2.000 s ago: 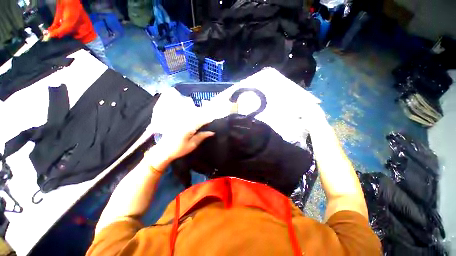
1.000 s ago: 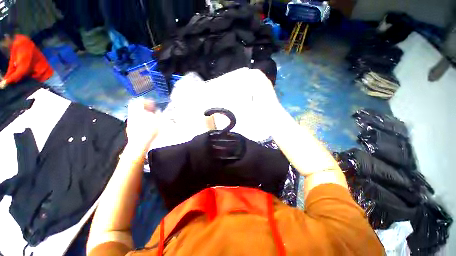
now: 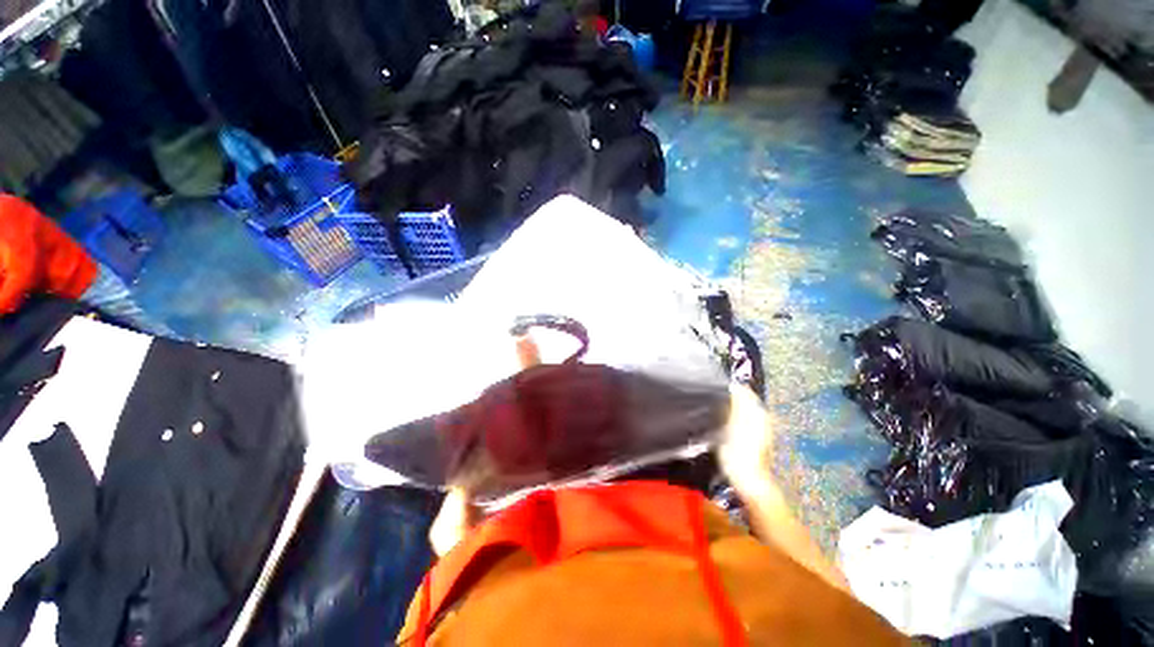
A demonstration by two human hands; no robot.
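A dark garment (image 3: 608, 423) lies in front of me with its shoulders spread. A clear garment bag (image 3: 519, 436) covers its shoulders and makes the cloth look grey and reddish. The black hanger hook (image 3: 552, 331) stands above the collar over the bright white stack of bags (image 3: 570, 266). My left hand (image 3: 452, 518), blurred and partly cut off from view by my apron, is at the bag's lower left edge. My right hand (image 3: 744, 436), also blurred, is at the bag's right edge. Both appear closed on the bag; the fingertips are not clear.
A dark garment with light buttons (image 3: 190, 468) lies on the white-covered table (image 3: 89, 379) at left. Blue crates (image 3: 405, 238) and a dark garment heap (image 3: 506, 126) are beyond. Bagged garments (image 3: 962, 379) and a crumpled white sack (image 3: 968, 562) are at right. A person's red sleeve (image 3: 38, 253) shows far left.
The clear bag now covers the garment's shoulders. Both hands have come back toward my body from the white stack. The view has turned right, and more of the white sack shows.
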